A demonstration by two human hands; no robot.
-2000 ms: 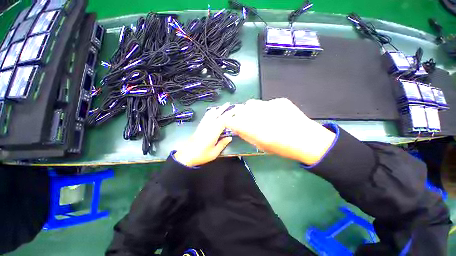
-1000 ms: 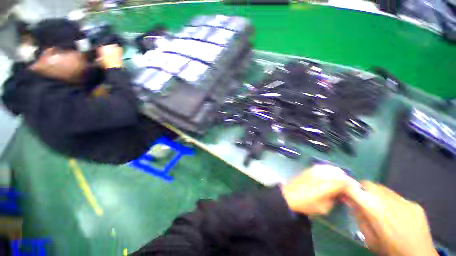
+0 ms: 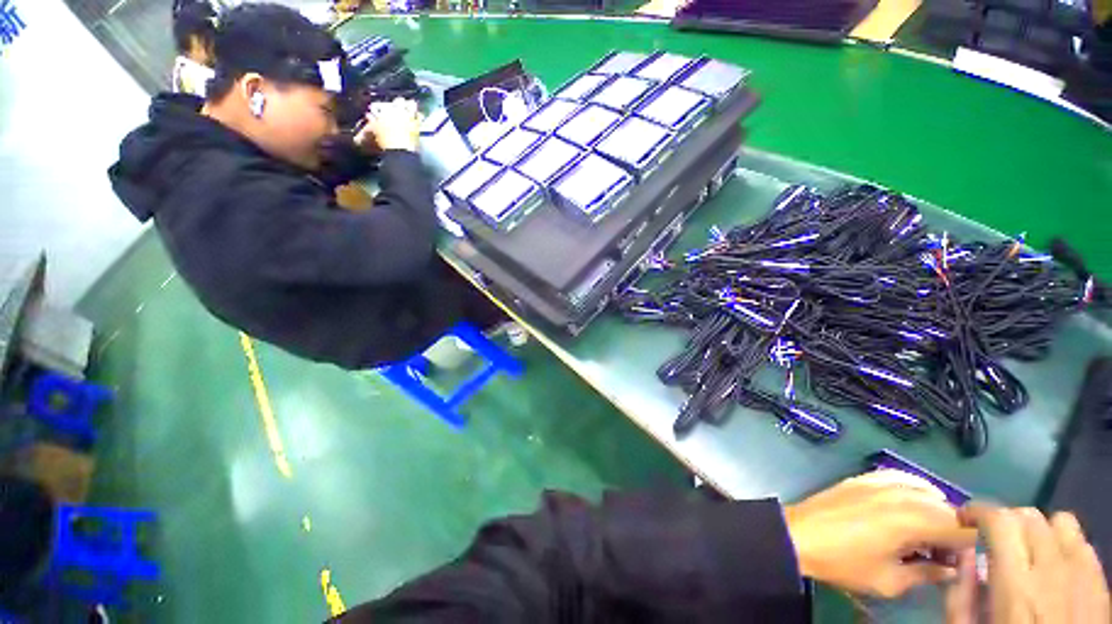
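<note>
My left hand (image 3: 872, 533) is at the lower right, fingers closed around a small dark module (image 3: 917, 473), of which only an edge shows above the hand. My right hand (image 3: 1037, 573) is beside it, cut off by the lower right of the picture and blurred, its fingers meeting my left fingertips. A small pale or metallic bit shows between the hands; whether my right hand holds a tool cannot be made out. A heap of black cable bundles (image 3: 841, 305) lies on the table beyond my hands.
Modules (image 3: 634, 140) lie label-up on stacked dark foam sheets (image 3: 537, 256). A person in black (image 3: 281, 232) sits at the table on the left; another is partly visible behind. Blue stools (image 3: 457, 372) stand on the green floor. A dark mat (image 3: 1085, 451) is at the right edge.
The view has swung left, so the heap and both hands appear further right, and the seated person has come into view. The hands remain together around the module.
</note>
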